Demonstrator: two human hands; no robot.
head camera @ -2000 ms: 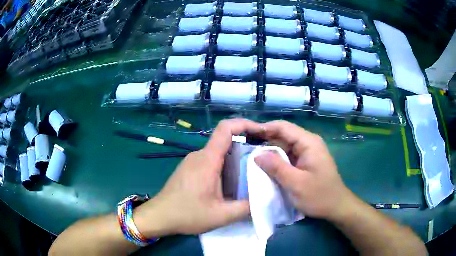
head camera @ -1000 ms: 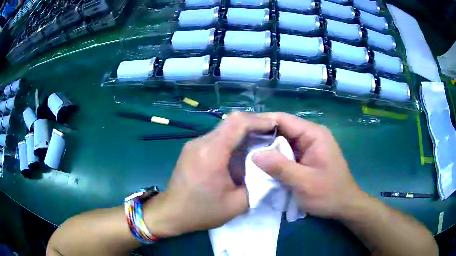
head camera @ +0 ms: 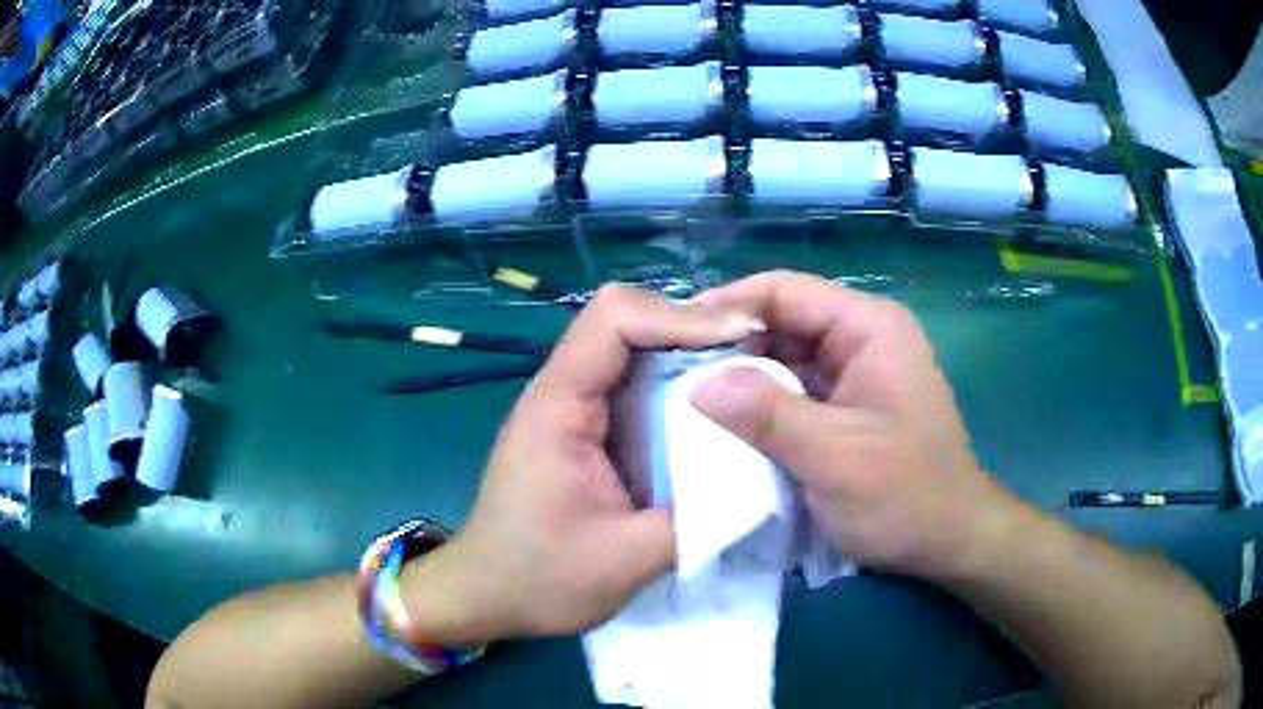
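Observation:
A pale device housing point(head camera: 640, 441) is held between both bare hands in the middle of the view, mostly hidden by the fingers and the wipe. My left hand point(head camera: 561, 478) grips its left side. My right hand point(head camera: 866, 443) presses a white wipe point(head camera: 720, 499) onto it with the thumb; the wipe hangs down below the hands. Beyond them a clear blister tray point(head camera: 831, 233) holds rows of white housings with dark ends.
Several loose housings point(head camera: 128, 405) stand and lie at left, beside another group at the left edge. Stacked trays point(head camera: 166, 104) are at upper left. Dark sticks point(head camera: 485, 341) lie below the tray. A pen-like tool point(head camera: 1143, 499) and white strips point(head camera: 1219, 305) are at right.
Both hands stay closed around the housing and wipe, with small shifts of the fingers. More of the housing's left side shows than one second ago. The view has shifted slightly.

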